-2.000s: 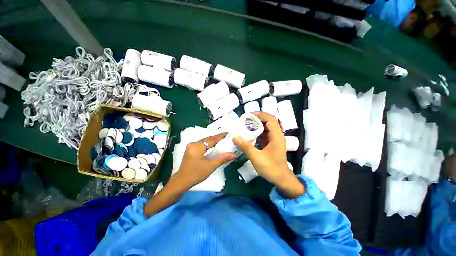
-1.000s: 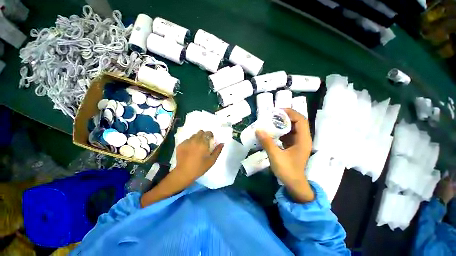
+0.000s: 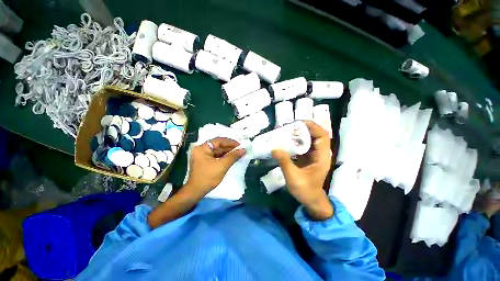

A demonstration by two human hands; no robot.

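Note:
My right hand is shut on a white cylindrical device, lying nearly level with its round printed end facing right. My left hand is beside the device's left end, fingertips pinched on a thin white edge that looks like a sleeve; how far it reaches is hidden by the fingers. A stack of flat white sleeves lies under and beside my left hand. Several white devices with black ends lie beyond my hands. An open cardboard box on the left holds white and blue discs.
A pile of looped white cables lies behind the box. Bagged units lie in rows on black trays at right. A blue stool stands lower left. Another person's blue sleeve shows at the right edge.
My left hand has left the top of the sleeve stack and come up to the device's left end. The device has moved slightly left and turned more level in my right hand.

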